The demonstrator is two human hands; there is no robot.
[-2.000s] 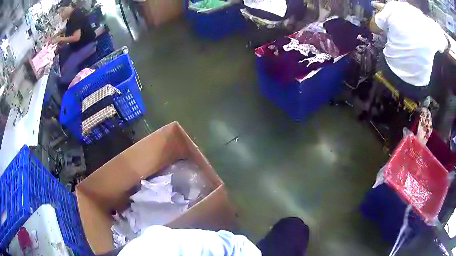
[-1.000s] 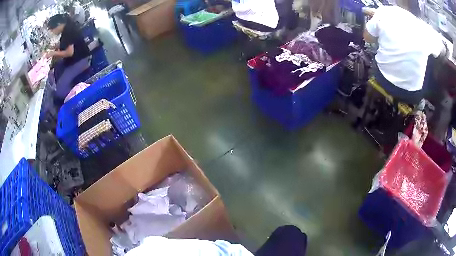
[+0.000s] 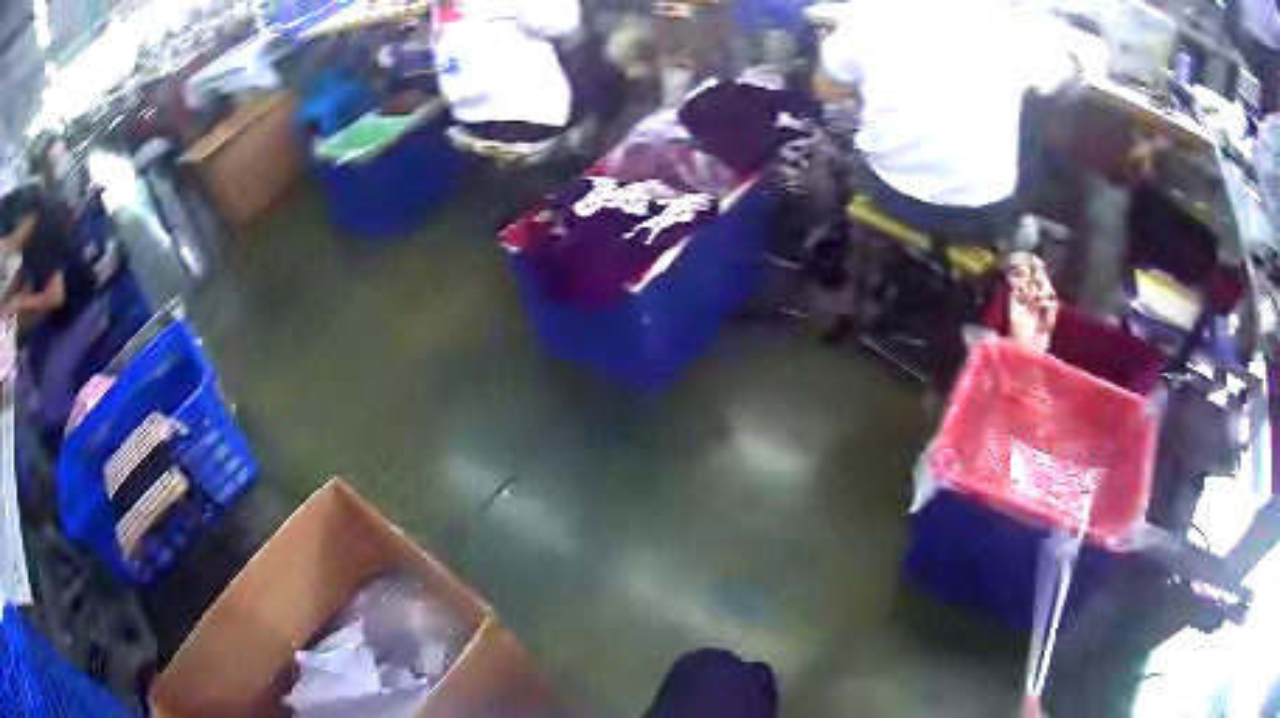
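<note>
A white clothes hanger [image 3: 1050, 603], seen nearly edge-on like a thin stick, stands up from the bottom edge at the lower right. Its top overlaps the front of a red plastic-lined basket [image 3: 969, 428]. Only a small fingertip part of my right hand [image 3: 1032, 706] shows at the hanger's lower end, closed on it; the rest is cut off by the picture's edge. My left hand is out of the picture.
An open carton [image 3: 253, 603] with crumpled white pieces stands lower left, near blue crates [image 3: 225, 442]. A blue bin [image 3: 660, 323] heaped with maroon cloth stands ahead. Seated people in white [image 3: 941, 112] are beyond. The red basket rests on a dark blue bin [image 3: 969, 554].
The view has turned right, so the carton, crates and bins have shifted left. More of the hanger now shows, and a fingertip has come into view at its lower end.
</note>
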